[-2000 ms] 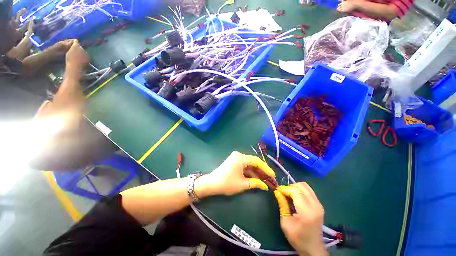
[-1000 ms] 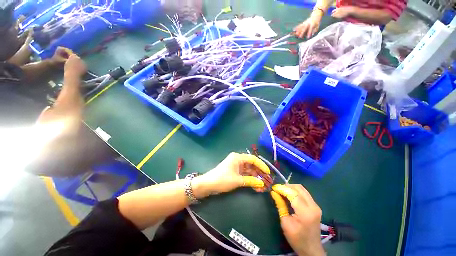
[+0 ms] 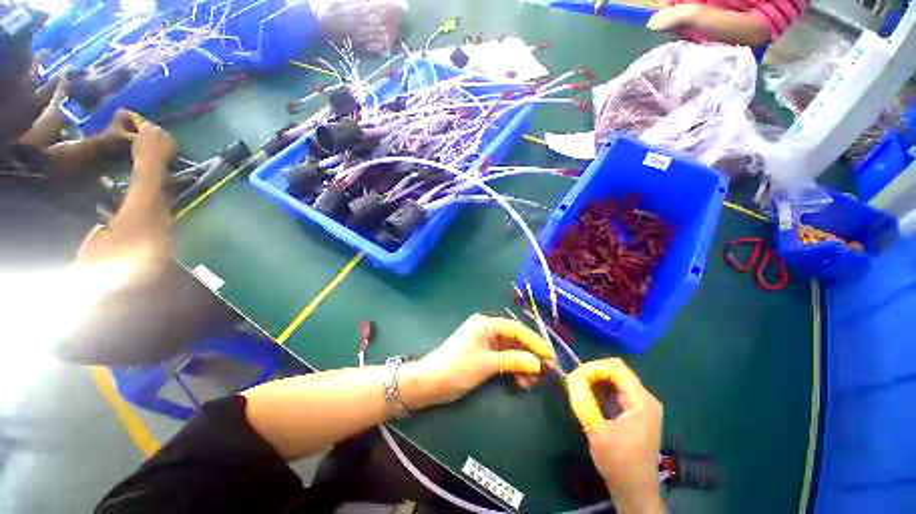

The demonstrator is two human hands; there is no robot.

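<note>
My left hand (image 3: pixel 492 353), with yellow finger cots and a metal watch at the wrist, has thumb and finger closed around small dark-red connector housings, mostly hidden by the fingers. My right hand (image 3: pixel 615 402), also in yellow cots, pinches a thin wire end of the white cable harness (image 3: pixel 422 472) close to my left fingertips. Several loose wire ends (image 3: pixel 529 301) fan out above the hands. One dark-red housing (image 3: pixel 368 334) sits on a lead left of my hands. The black plug (image 3: pixel 693 470) lies right of my right wrist.
A blue bin (image 3: pixel 693 271) of dark-red housings stands beyond my hands. A blue tray (image 3: pixel 404 259) holds plugs and cables. Red-handled scissors (image 3: pixel 758 263), a small side bin (image 3: pixel 844 266), a plastic bag (image 3: pixel 683 95) and a large blue tote (image 3: pixel 869 402) lie right. Other people work left and across.
The housings in my left hand show less now. My right thumb and finger form a rounder loop on the wire, and the loose wire ends stand up more. The hand reaching in across the table has drawn back.
</note>
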